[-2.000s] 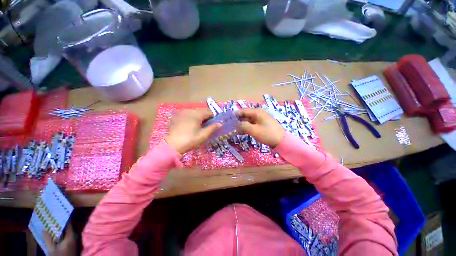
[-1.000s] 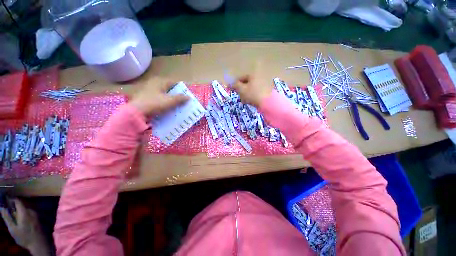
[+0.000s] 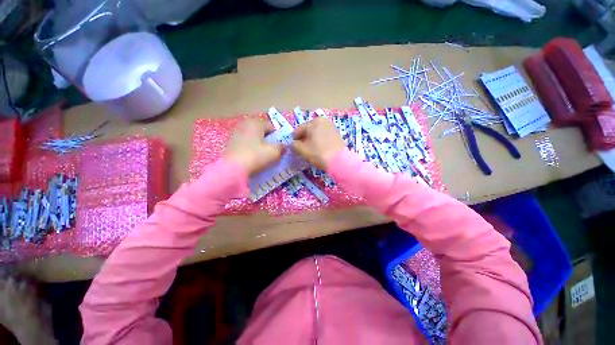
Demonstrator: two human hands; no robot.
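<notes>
A white PCB panel section [image 3: 275,174] with a row of small brownish marks is held over the pink bubble wrap [image 3: 214,138]. My left hand [image 3: 251,147] grips it at its upper left. My right hand [image 3: 318,140] is closed at its upper right edge, fingertips close to my left hand's. Many loose single PCBs [image 3: 388,143] lie in a pile on the wrap, beside and partly under my hands. The diagonal cutters [image 3: 487,144] with dark blue handles lie on the cardboard, jaws against the waste strips [image 3: 442,94].
Waiting PCB panels [image 3: 516,101], bubble-wrapped packs [image 3: 570,84] and small scraps [image 3: 547,151] are at the right. A blue bin [image 3: 539,253] is below the bench edge. At left are a white tub [image 3: 131,74], more loose boards [image 3: 42,207] and another person's blurred hand [image 3: 17,303].
My right hand has come back left and down to the panel section. My left hand has moved right with it, over the pile's left part. The camera view has shifted slightly.
</notes>
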